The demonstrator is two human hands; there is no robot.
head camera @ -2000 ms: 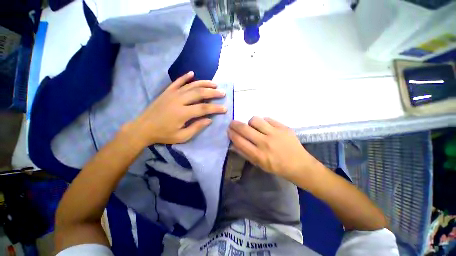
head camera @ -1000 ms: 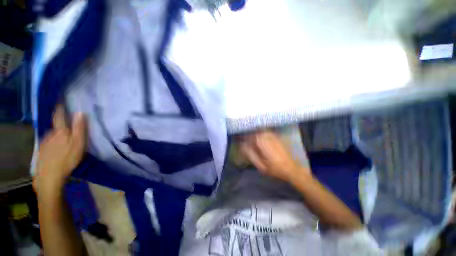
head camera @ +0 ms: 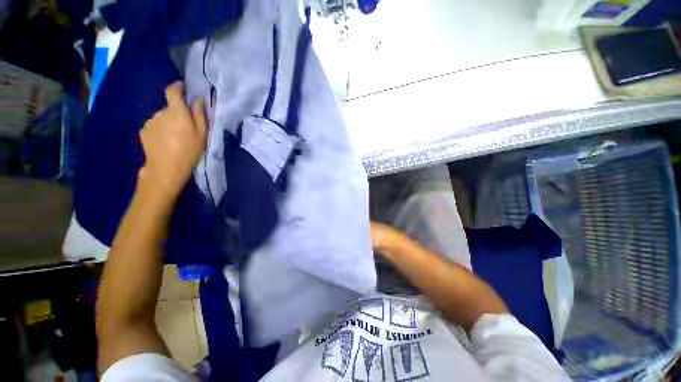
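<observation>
The garment panel (head camera: pixel 328 164) lies with its pale grey-blue side up, from the machine table down over my lap. A navy pocket piece with a pale band (head camera: pixel 267 148) sits on it. Navy cloth (head camera: pixel 119 149) is turned over at its left. My left hand (head camera: pixel 176 130) is at the seam between navy and pale cloth, thumb and forefinger close at the fold; I cannot tell whether it grips. My right hand (head camera: pixel 382 239) is mostly hidden behind the panel's right edge. The needle area (head camera: pixel 336 9) is cut off by the top edge.
The white machine table (head camera: pixel 463 67) has a ruler-like front edge. A phone (head camera: pixel 638 56) lies on a tan tray at the right. A mesh basket (head camera: pixel 612 246) stands below the table, with navy cloth (head camera: pixel 511 272) beside it. Darker blue baskets are at the left.
The panel has shifted over my lap, and navy cloth now covers more of its left side. My left hand has moved up and right since one second ago. My right hand has gone behind the panel.
</observation>
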